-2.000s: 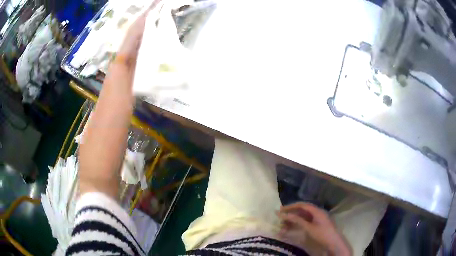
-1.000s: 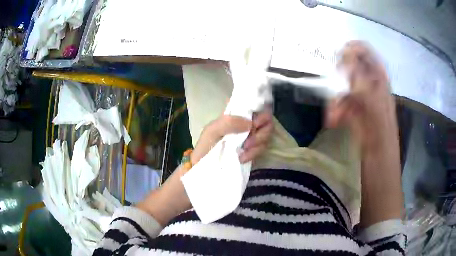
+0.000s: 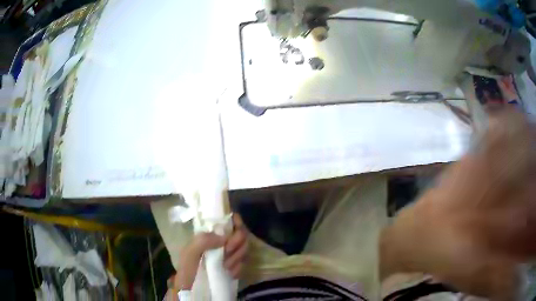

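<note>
My left hand [image 3: 220, 253] is closed around a bundle of white cut pieces [image 3: 204, 203] at the table's front edge. The bundle is a long narrow strip; its upper part lies up on the white tabletop and its lower end hangs below my hand. My right hand [image 3: 470, 206] is large and blurred at the right, reaching toward the lit phone. Its fingers are too blurred to tell whether they hold anything.
The sewing machine's needle area [image 3: 294, 53] and pale bed [image 3: 347, 64] are at the top centre. A thin metal tool [image 3: 417, 96] lies on the bed's front edge. The phone [image 3: 493, 91] is at right. A side tray [image 3: 53, 170] holds white strips at left, above a yellow frame [image 3: 64, 220].
The view has turned toward the machine. My left hand still holds the white cloth, now as a long strip. My right hand has moved out to the right, away from the cloth.
</note>
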